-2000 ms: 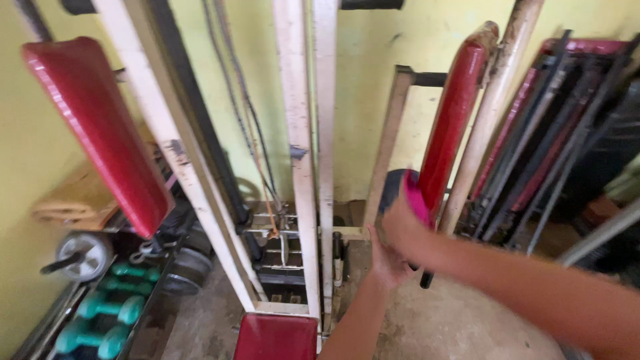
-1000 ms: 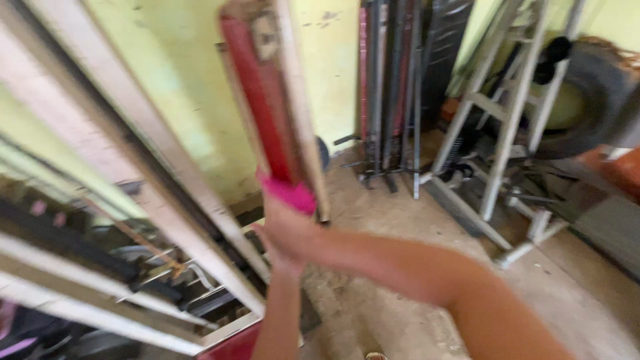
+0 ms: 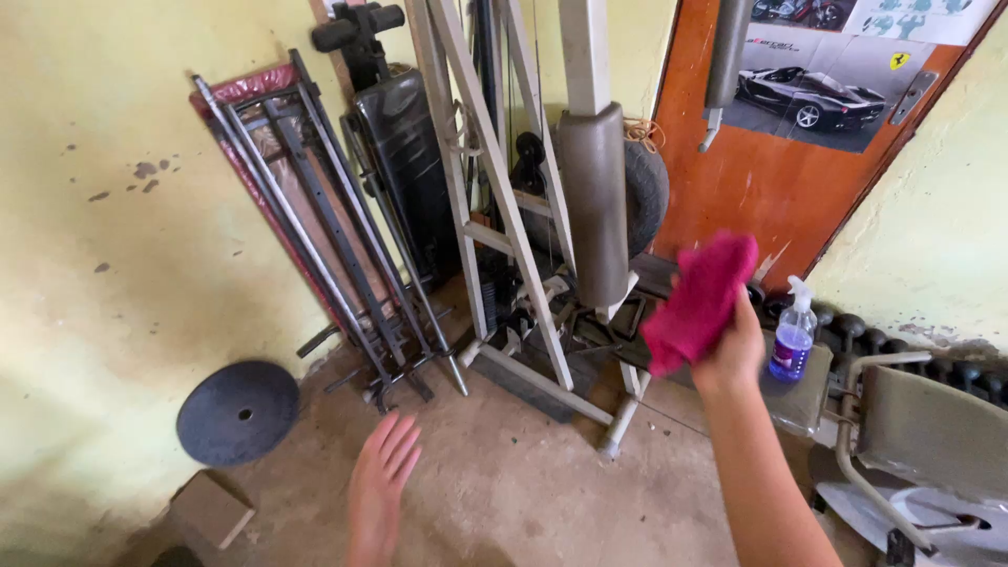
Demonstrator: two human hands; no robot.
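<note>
My right hand (image 3: pixel 734 346) holds a crumpled magenta cloth (image 3: pixel 705 303) at the right of centre, in front of the gym machine. Just right of it, a clear spray bottle of purple liquid (image 3: pixel 791 342) with a white trigger head stands on a grey padded seat (image 3: pixel 799 409). My left hand (image 3: pixel 384 472) is low at centre-left, over the concrete floor, fingers extended, touching nothing. A grey-brown padded roller (image 3: pixel 594 209) hangs on a pale metal post behind the cloth.
A black weight plate (image 3: pixel 239 413) leans on the left wall beside a brown block (image 3: pixel 211 508). Folded metal bench frames (image 3: pixel 307 213) lean near a pale machine frame (image 3: pixel 504 205). Dumbbells (image 3: pixel 874 339) line the right wall; a seat with a curved tube (image 3: pixel 937 425) stands right. Behind is an orange door (image 3: pixel 701 205).
The view has swung right. My hands, together at a red pad's lower end earlier, are now apart; the magenta cloth is in my right hand, away from that pad.
</note>
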